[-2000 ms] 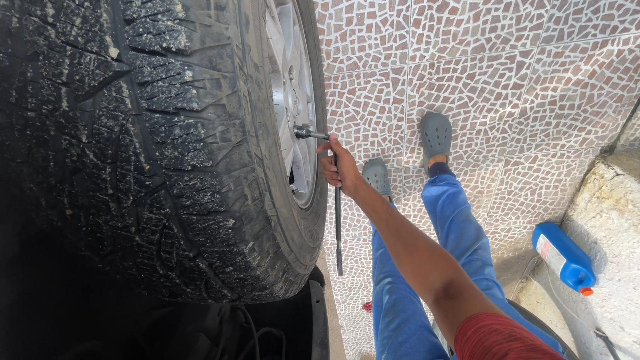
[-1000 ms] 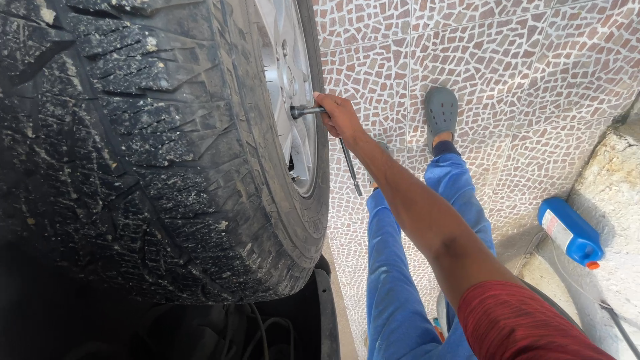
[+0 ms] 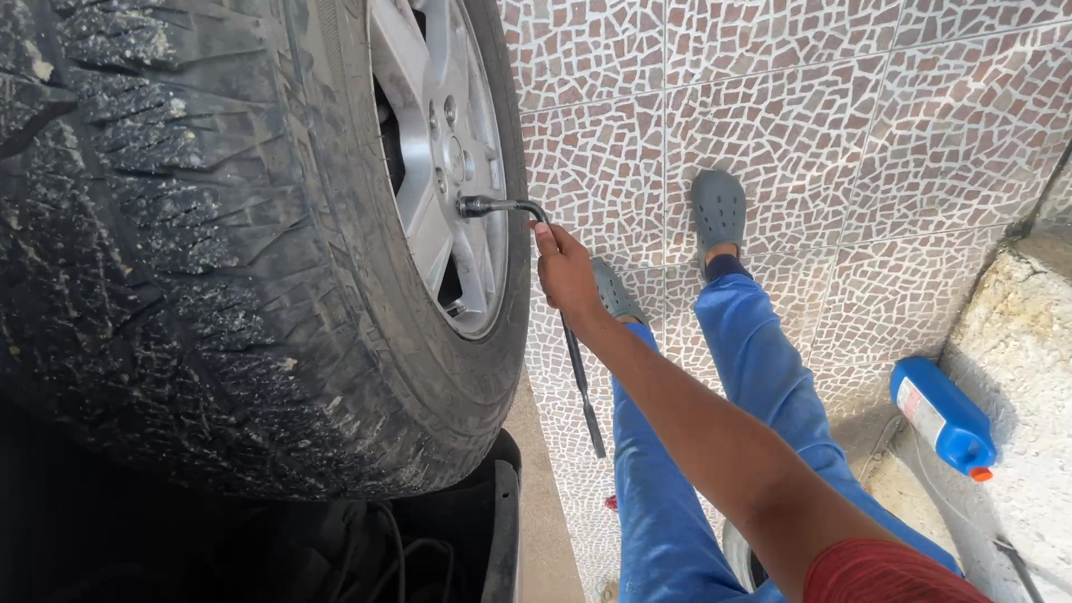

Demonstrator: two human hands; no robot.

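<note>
An L-shaped lug wrench (image 3: 574, 360) has its socket end against the lower lug-nut position of a silver alloy wheel (image 3: 416, 159). My right hand (image 3: 565, 272) is closed around the wrench handle just below its bend, with the thumb near the bend. From there the long handle slants down past the hand and ends in a flattened tip. Around the wheel is a large black tire (image 3: 335, 251), its tread specked with pale dirt. The palm side of my right hand is hidden. My left hand is out of view.
Feet in grey clogs (image 3: 718, 209) and legs in blue trousers (image 3: 754, 368) are on a mosaic-patterned tiled floor (image 3: 770, 126). At the right, a blue bottle with an orange cap (image 3: 942, 414) lies by a rough pale concrete edge (image 3: 1022, 343). Dark vehicle parts and cables (image 3: 410, 544) show below the tire.
My right hand has shifted from the wrench's bend to the handle just below it. The wrench's handle has changed its angle over these frames, while its socket end stays at the wheel.
</note>
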